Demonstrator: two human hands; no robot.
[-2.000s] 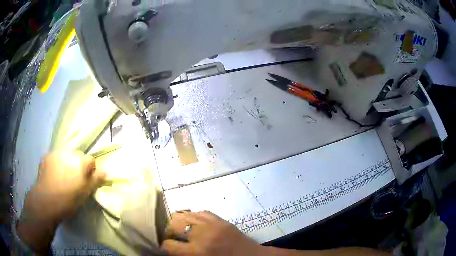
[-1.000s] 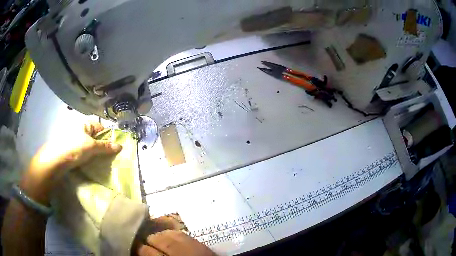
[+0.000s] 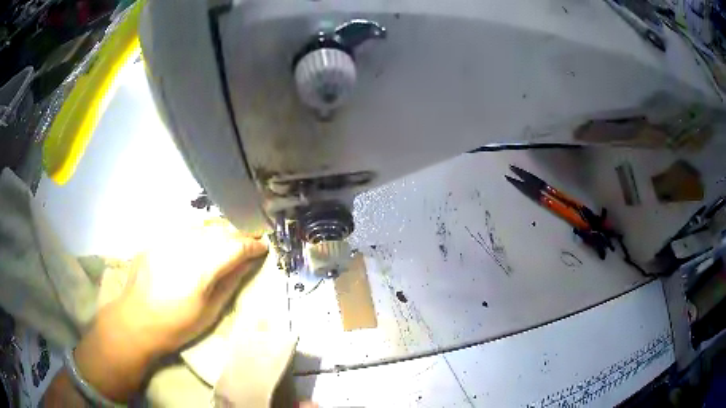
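The sewing machine (image 3: pixel 478 88) fills the top of the view, its ribbed tension dial (image 3: pixel 327 253) low on the head. Pale beige cloth (image 3: pixel 251 362), washed out by the lamp, lies left of and below the needle area. My left hand (image 3: pixel 171 291) rests on the cloth, fingertips close beside the presser foot area; glare hides whether the fingers grip it. Of my right hand only a blurred fingertip (image 3: pixel 307 404) shows at the bottom edge, by the cloth. The needle is hidden behind the head.
Orange-and-black thread snips (image 3: pixel 561 209) lie under the arm. A tan plate (image 3: pixel 356 295) is right of the foot. A yellow curved piece (image 3: pixel 87 103) stands left of the head. A printed ruler edge (image 3: pixel 609 374) runs at lower right. Grey-green cloth (image 3: pixel 36 255) hangs at the left.
The view has moved closer to the machine head. My left hand has moved with the cloth up to the foot, fingers now flatter. My right hand has almost dropped out of the bottom edge.
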